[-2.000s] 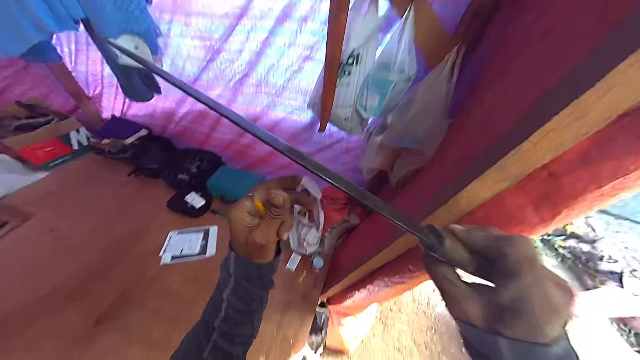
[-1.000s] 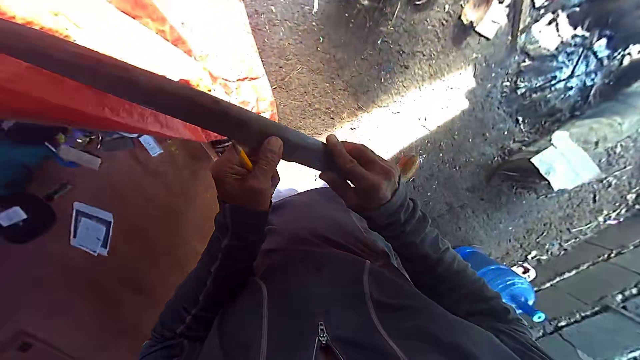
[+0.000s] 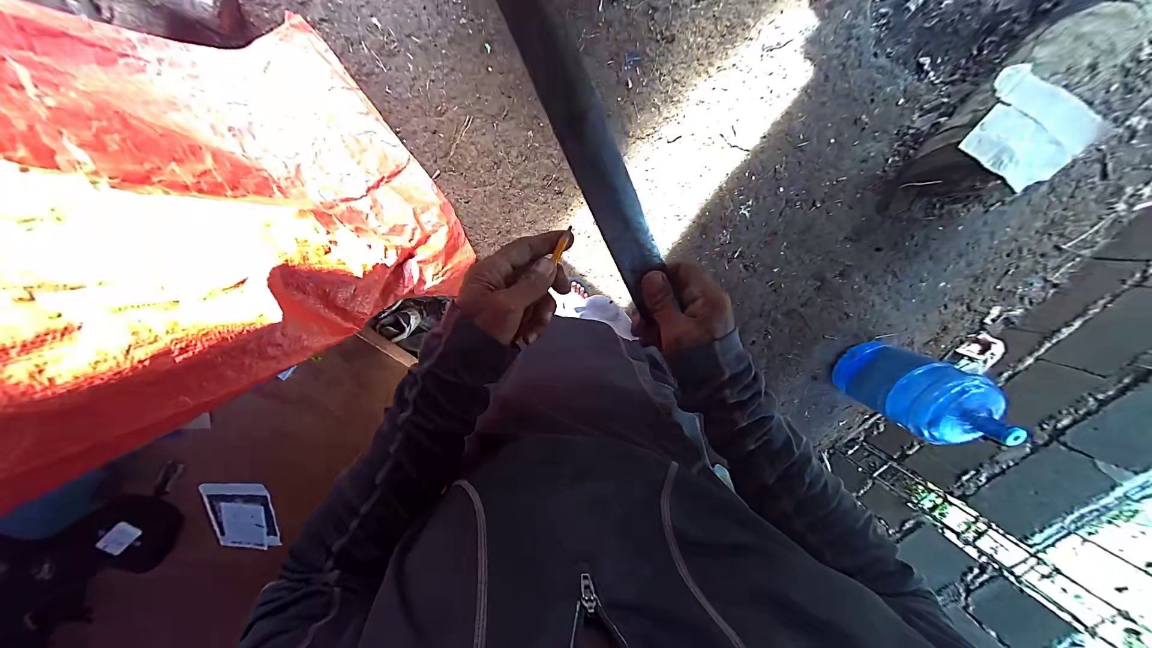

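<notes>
A long dark grey pole or pipe (image 3: 598, 162) runs from the top edge of the view down to my right hand (image 3: 686, 306), whose fingers and thumb are closed around its near end. To the left of it, my left hand (image 3: 515, 290) is apart from the pole and pinches a short yellow pencil (image 3: 561, 247) between thumb and fingers, its dark tip pointing up. The pole's far end lies outside the view. The material of the pole cannot be told for sure.
An orange-red tarp (image 3: 360, 180) hangs at the left above a brown floor (image 3: 333, 432) with a printed sheet (image 3: 241, 516). At right, a blue plastic water jug (image 3: 927, 393) lies by paving blocks (image 3: 1035, 486). A pale cloth or paper (image 3: 1030, 126) lies on a log-like object.
The view has swung from the tarp wall to the ground outside. My left hand, on the pole a second ago, has let go of it. The pole now points away from me instead of leftward.
</notes>
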